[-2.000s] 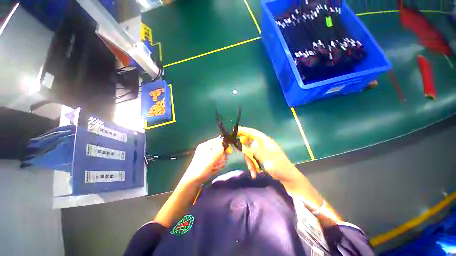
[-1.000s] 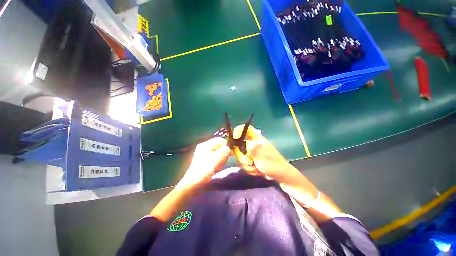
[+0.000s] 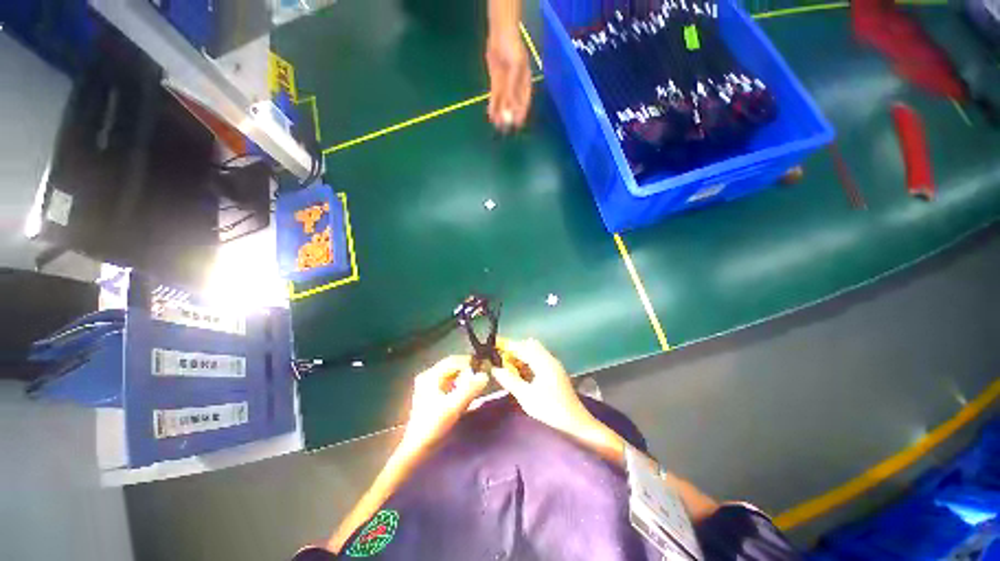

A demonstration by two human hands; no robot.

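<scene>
Dark open-jawed pliers point(image 3: 484, 331) point away from me, above the bench's near edge. My right hand point(image 3: 540, 386) is closed around them from the right. My left hand point(image 3: 441, 397) has its fingers pinched at the pliers' pivot; what it holds there is too small and blurred to tell. A black wire harness point(image 3: 411, 342) lies on the green mat to the left, with white tags at its left part and its other end bunched just beyond the pliers' jaws.
Another person's hand point(image 3: 507, 79) reaches in over the mat from the far side. A blue crate point(image 3: 718, 181) of black harnesses stands right of it. Red wire bundles point(image 3: 912, 151) lie further right. A blue tray point(image 3: 287, 236) of orange parts and a file holder point(image 3: 208, 378) are left.
The other person's hand has come into view. My hands and the pliers are lower in the picture. A second white speck shows on the mat, and the harness end shows beyond the jaws.
</scene>
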